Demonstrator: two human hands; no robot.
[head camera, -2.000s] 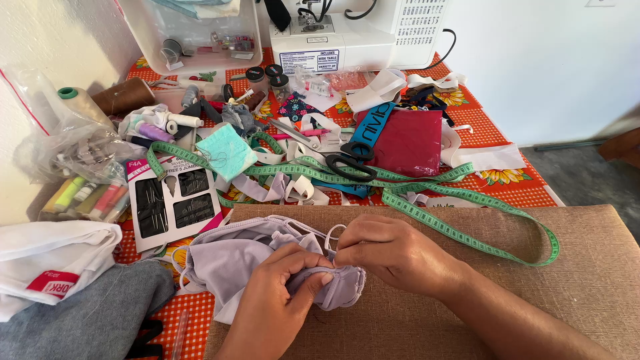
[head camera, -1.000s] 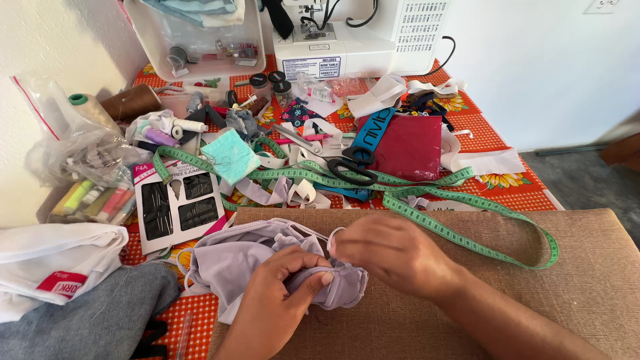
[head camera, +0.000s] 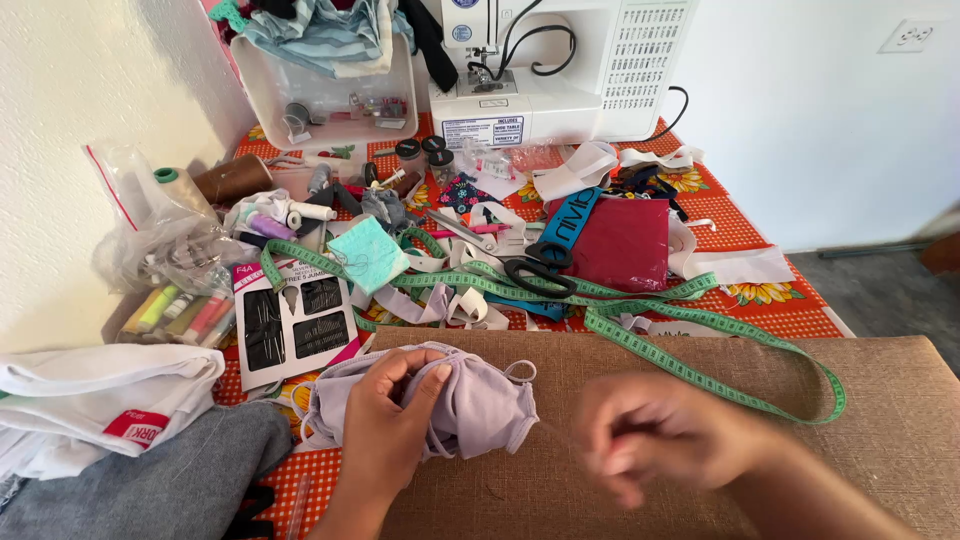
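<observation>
My left hand (head camera: 397, 420) pinches a bunched lilac fabric garment (head camera: 480, 397) with thin straps, thumb on top, over a brown fabric-covered board (head camera: 870, 375). To the right of the garment, my right hand (head camera: 660, 442) is blurred, its fingers curled together with the thumb. A faint thread-like line runs from the garment's edge toward these fingers; whether a needle is between them is hidden by the blur. Beyond the hands lie a green tape measure (head camera: 675, 364), black-handled scissors (head camera: 536, 277) and a card of sewing needles (head camera: 296, 322).
A white sewing machine (head camera: 547, 112) and a plastic bin (head camera: 337, 112) stand at the back. Thread spools (head camera: 266, 225), fabric scraps and a dark red packet (head camera: 619, 244) cover the table's middle. White cloth (head camera: 97, 390) and grey denim (head camera: 165, 465) lie at the left.
My right hand has moved away from the garment, to the right and toward me. The garment's right part now shows, still in my left hand. The view has shifted slightly.
</observation>
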